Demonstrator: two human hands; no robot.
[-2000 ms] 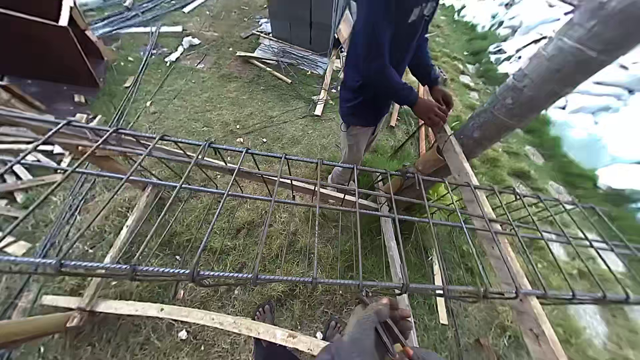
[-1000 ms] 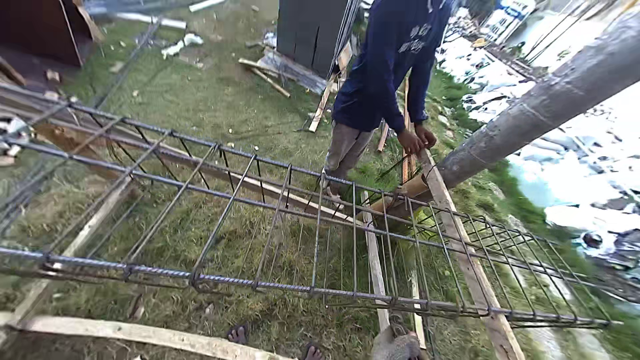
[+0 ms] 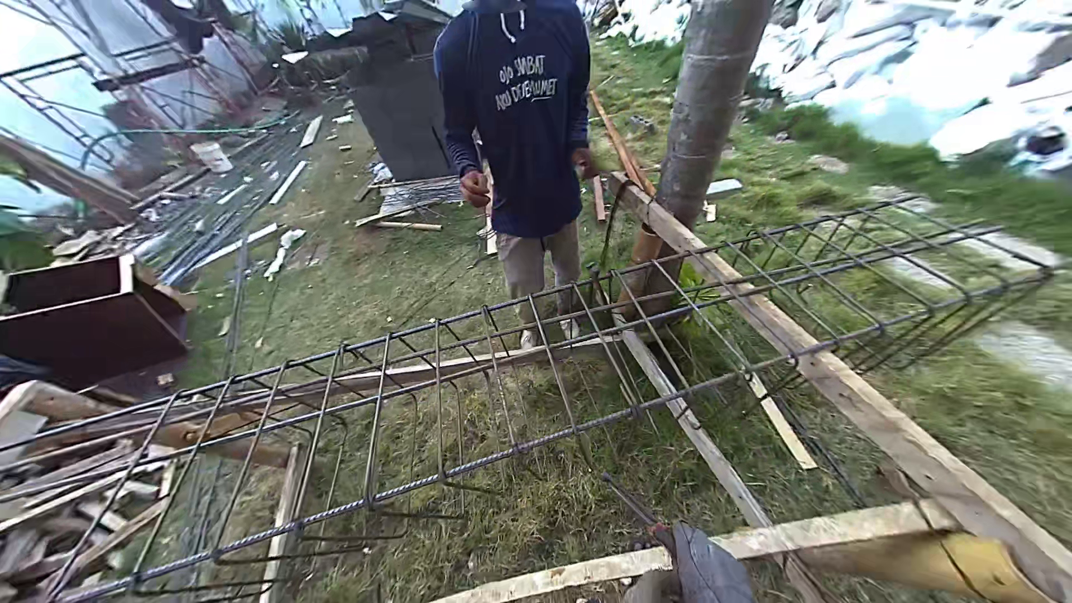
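My right hand [image 3: 710, 563], in a grey glove, is at the bottom edge. It closes around a hand tool with a red part [image 3: 662, 529], whose thin dark metal end points up and left. A brownish patch beside the glove may be part of my left hand; its grip cannot be made out. Beyond the tool, a long cage of tied steel rebar [image 3: 519, 448] with stirrups lies diagonally across the view. It rests over a wooden plank [image 3: 846, 381] at the right and passes above a narrower timber [image 3: 708, 452].
A co-worker [image 3: 523, 126] stands beyond the cage, beside a thick upright trunk or post [image 3: 712, 100]. Curved timber [image 3: 578, 574] and bamboo [image 3: 930, 563] lie close below. Scrap wood [image 3: 75, 502] and a dark box [image 3: 92, 322] are left. Grass covers the ground.
The view has swung strongly upward and left. The co-worker's hands, together at the plank's end earlier, are now apart, with one off the plank.
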